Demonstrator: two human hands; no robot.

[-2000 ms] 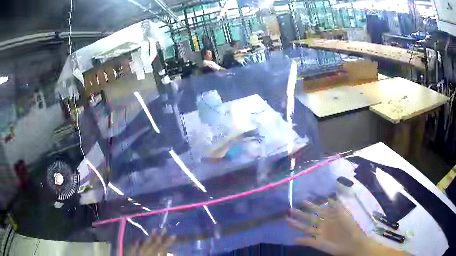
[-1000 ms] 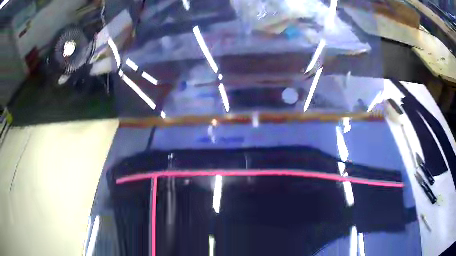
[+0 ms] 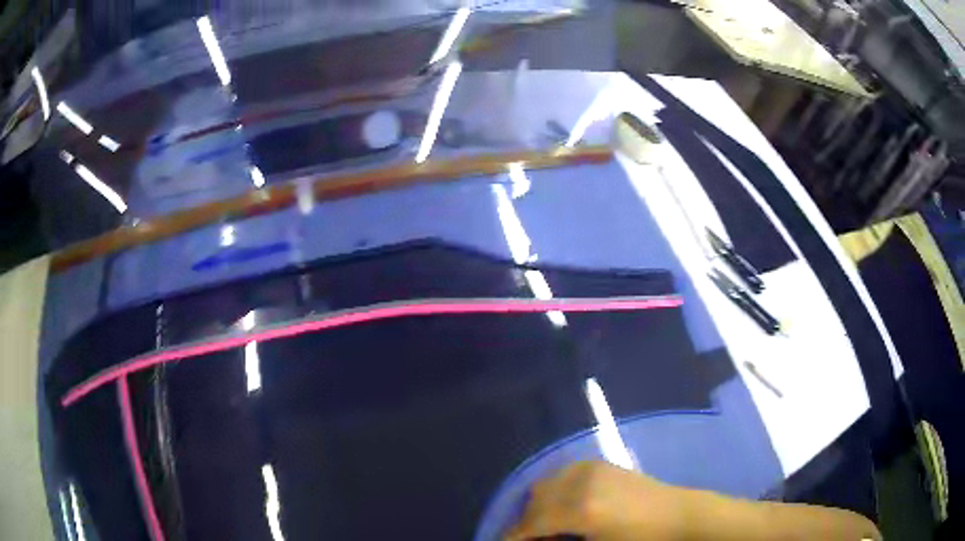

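Note:
The large dark cut panel (image 3: 349, 423) lies under the clear template lid, on the bluish lower sheet (image 3: 370, 217). The pink edge strip (image 3: 423, 309) crosses over the cloth, with a branch running down at the left. The brown hinge tape (image 3: 349, 185) runs along the far side. My right hand (image 3: 593, 505) is at the bottom edge, over the curved edge of the cloth; its fingers are cut off and blurred, so I cannot tell if it holds anything. My left hand is not in view.
At the right, a white surface (image 3: 809, 391) bears slim black tools (image 3: 746, 298), a thin stick (image 3: 762, 378) and curved dark cloth strips (image 3: 751, 196). A white rounded object (image 3: 637, 137) sits beside the template. A cream table edge (image 3: 21, 370) is at the left.
Since the first frame the lid has come down over the cloth and the left hand has left view. The view has since turned right, and the right hand has reappeared at the bottom.

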